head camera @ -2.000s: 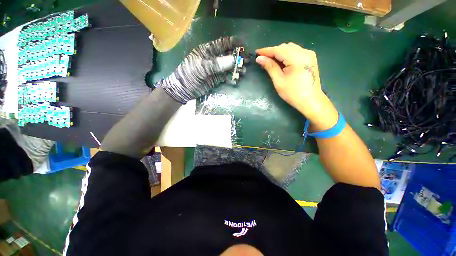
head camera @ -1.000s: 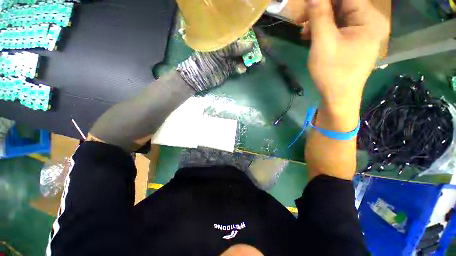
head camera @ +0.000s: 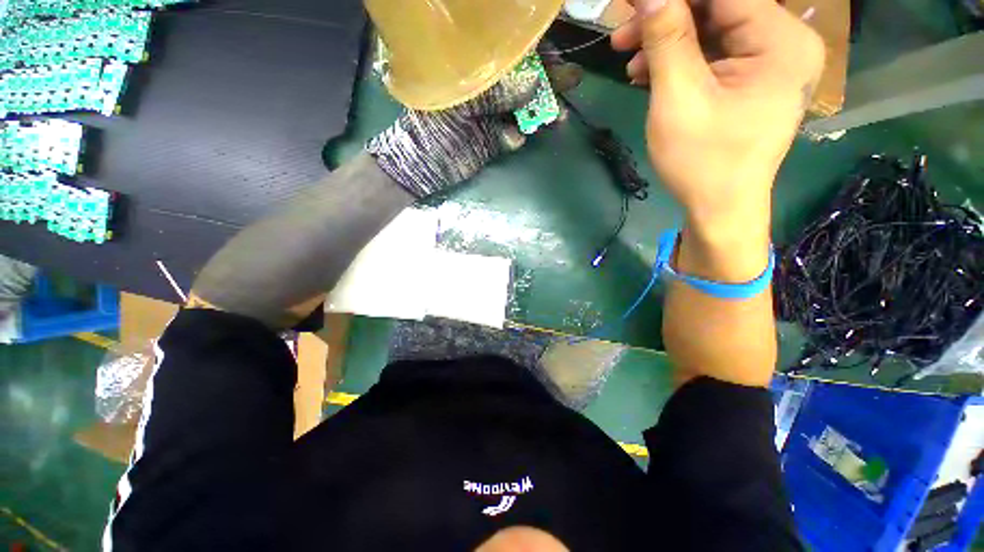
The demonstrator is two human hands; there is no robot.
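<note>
My left hand (head camera: pixel 459 140), in a black-and-white striped glove, holds a small green circuit board (head camera: pixel 536 105) beside the rim of the amber funnel (head camera: pixel 459 49). The funnel hides part of the hand. A black cable lead (head camera: pixel 617 164) runs from near the board down over the green bench, with a small light tip. My bare right hand (head camera: pixel 723 92), with a blue wrist strap (head camera: pixel 721 285), is raised at the upper right. Its fingertips pinch a very fine thread, likely solder wire (head camera: pixel 588 46), that runs left toward the board.
Rows of green-white board panels (head camera: pixel 54 146) lie on a black sheet (head camera: pixel 237 108) at left. White paper (head camera: pixel 464 286) lies at the bench's front edge. A black cable pile (head camera: pixel 879 270) is at right, above a blue bin (head camera: pixel 863 464). A wooden shelf (head camera: pixel 829 65) stands at the back.
Since two seconds ago my right hand has moved up to the shelf side, and the gloved hand with the board is now by the funnel. The view has shifted. Little differs from one second ago.
</note>
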